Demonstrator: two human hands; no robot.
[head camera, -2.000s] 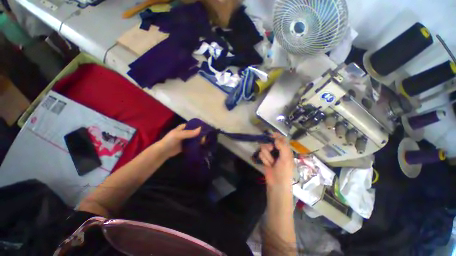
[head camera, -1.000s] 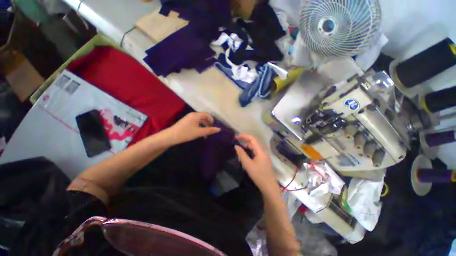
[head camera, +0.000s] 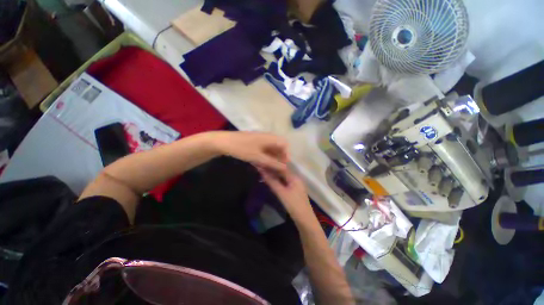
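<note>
My left hand (head camera: 253, 148) and my right hand (head camera: 287, 183) are together over my lap at the table's front edge, with the fingers touching or overlapping. Both are a little blurred, and what lies between the fingers is hidden. Dark purple fabric (head camera: 257, 199) hangs or lies just below the hands against my dark clothes. I cannot tell which hand holds it. The overlock machine (head camera: 438, 143) stands to the right of the hands, with nothing of mine touching it.
Purple pieces (head camera: 223, 56) and white and blue-striped scraps (head camera: 313, 101) lie on the table behind. A fan (head camera: 417, 36) and thread cones (head camera: 516, 89) stand at the right. A red cloth (head camera: 158, 89), a white package (head camera: 74, 125) and a phone (head camera: 112, 143) are at the left.
My hands were apart with a dark strip stretched between them; they have come together. The purple fabric now hangs lower and is mostly hidden. The view has shifted, moving the machine rightward.
</note>
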